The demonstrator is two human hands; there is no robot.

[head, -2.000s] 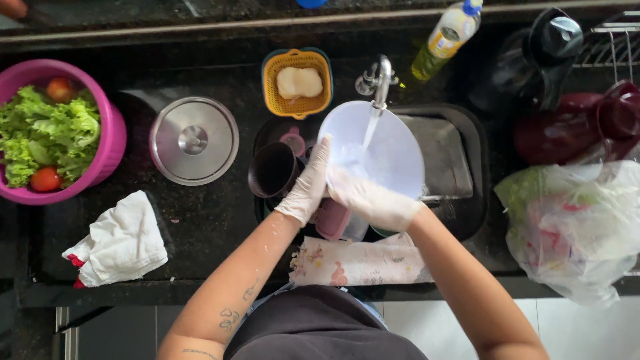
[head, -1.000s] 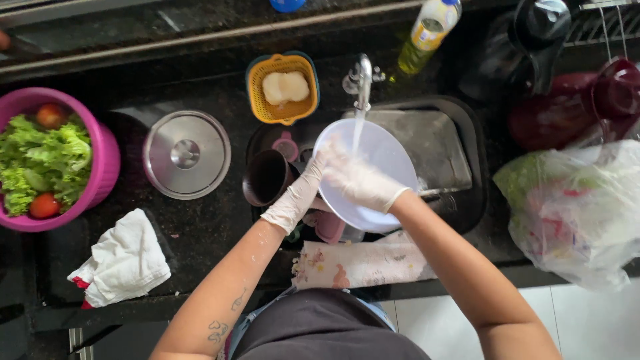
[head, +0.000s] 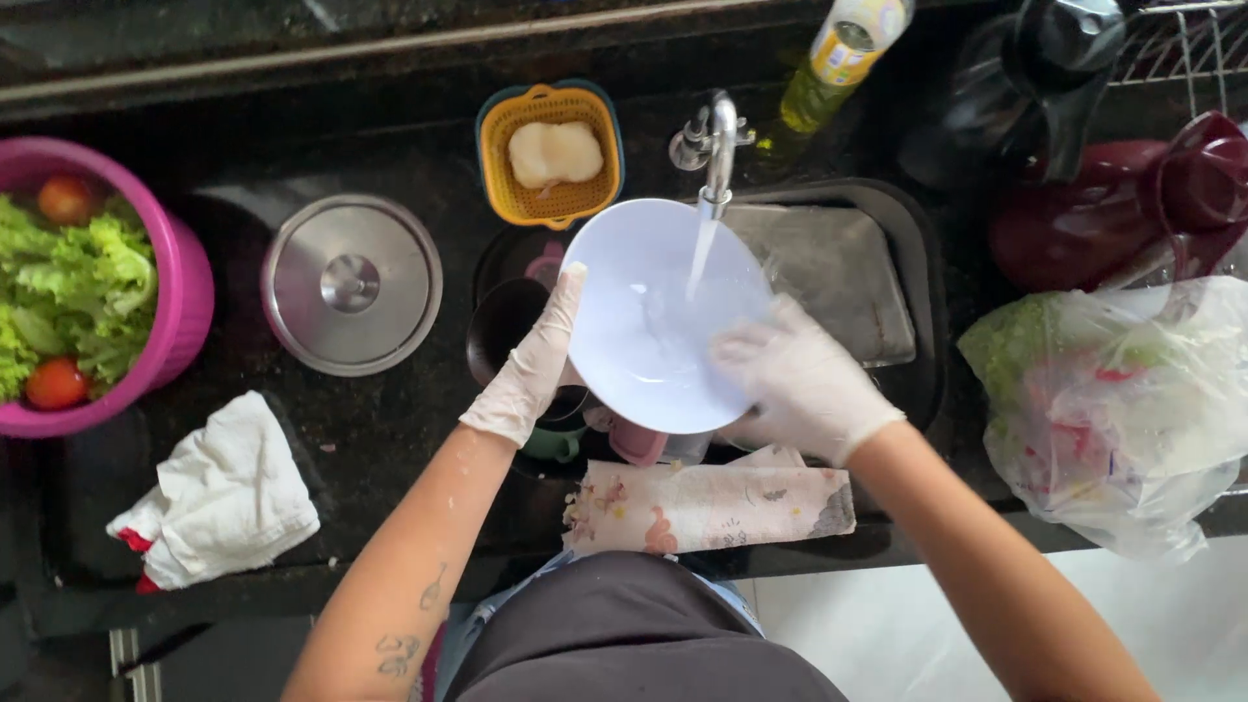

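A white bowl [head: 643,322] is held over the sink while water runs into it from the chrome faucet [head: 720,161]. My left hand [head: 541,361], in a pale glove, grips the bowl's left rim. At its right side is my right hand [head: 799,375], also gloved, blurred, with spread fingers over the rim; whether it grips the bowl is unclear. Beneath and beside the bowl, the black sink [head: 931,292] holds a dark cup [head: 502,327], a pink container [head: 639,444], a green cup [head: 554,444] and a metal tray [head: 843,278].
Left are a magenta bowl of salad [head: 185,292], a steel lid [head: 353,283] and a white cloth [head: 229,497]. Behind stand a yellow basket [head: 556,156] and a detergent bottle [head: 838,63]. Right are a black thermos [head: 1063,78], a maroon jug [head: 1092,210] and a plastic bag [head: 1121,409]. A patterned cloth [head: 712,507] lies in front.
My right hand has moved from inside the bowl to its right rim. My left hand has moved to the left rim, and the bowl's inside is more exposed.
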